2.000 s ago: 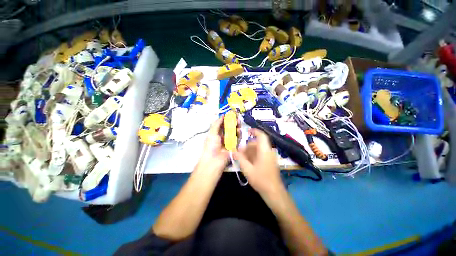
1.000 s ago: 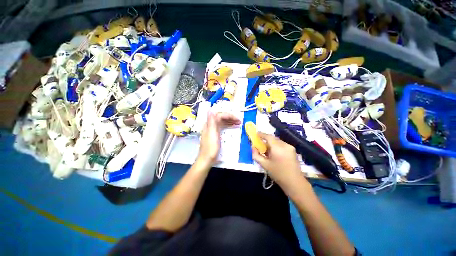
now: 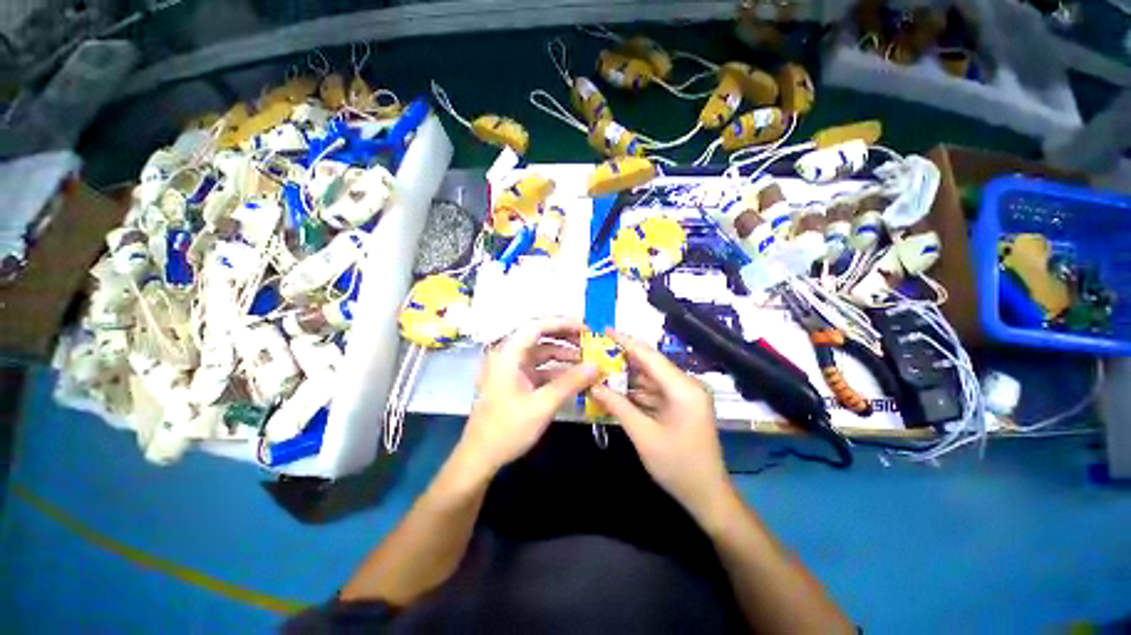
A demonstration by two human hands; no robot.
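Observation:
A yellow plastic housing is held between both hands over the front edge of the bench, in front of a blue strip. My left hand grips it from the left, with fingers at its top. My right hand grips it from the right with thumb and fingers. The fingers hide much of the housing. A bit of white cord shows below it. A round yellow unit lies behind the hands. The black electric screwdriver lies to the right of my right hand.
A white foam tray with heaped cream units stands left. Beside it are a round screw dish and another round yellow unit. Orange-handled pliers, a black socket block and a blue basket are right. Yellow units lie beyond.
My left hand, empty and apart a second ago, now grips the housing with my right hand. A corded yellow unit now lies on the dark surface beyond the screw dish.

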